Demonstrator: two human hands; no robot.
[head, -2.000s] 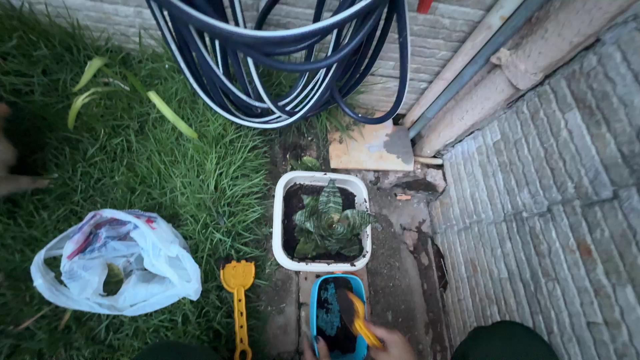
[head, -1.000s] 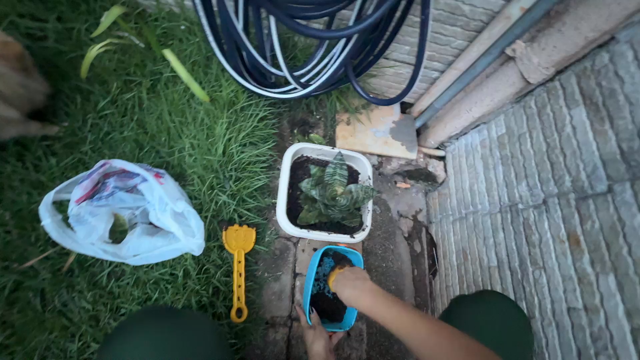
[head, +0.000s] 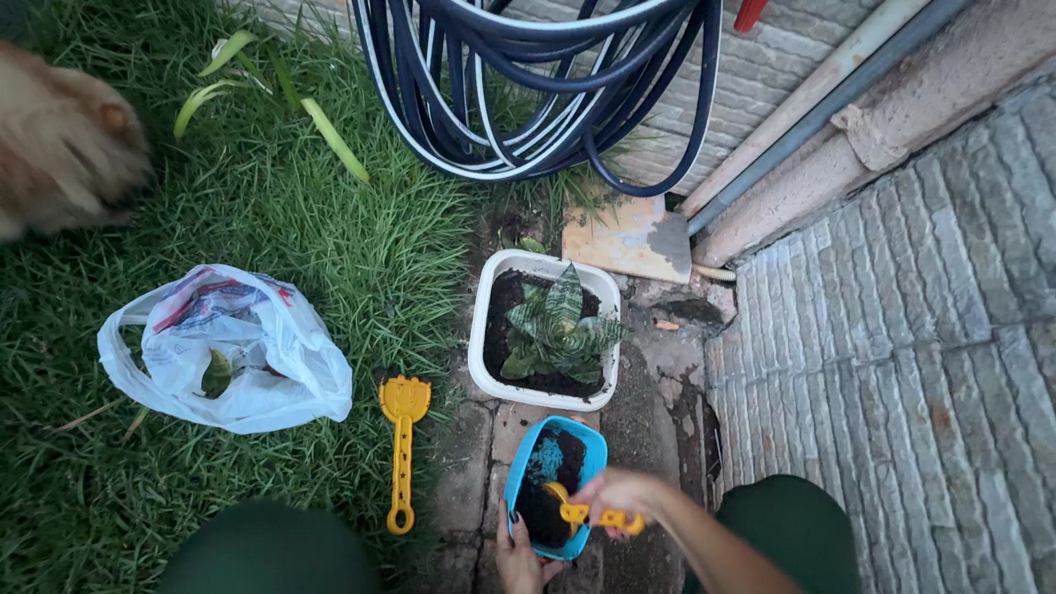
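My right hand [head: 620, 497] grips a yellow plastic toy shovel [head: 606, 517], its blade down in the dark soil [head: 542, 516] of a blue plastic container [head: 517, 468]. The container's near left side is held by my left hand [head: 522, 554], thumb at the rim. Just beyond stands a square white pot [head: 481, 351] with soil and a snake plant [head: 565, 326] with banded green leaves. On the grass to the left lies a yellow toy rake [head: 403, 450], its head away from me.
A white plastic bag [head: 305, 375] with a leaf in it sits on the grass. A furry animal [head: 66, 144] is at the upper left. A coiled dark blue hose [head: 536, 82] hangs beyond the pot, near a flat tile [head: 627, 235], pipes [head: 817, 103] and a stone wall [head: 899, 371].
The furry animal shows more at the left. My right hand has moved back toward me from over the container's middle, and the shovel's handle now shows.
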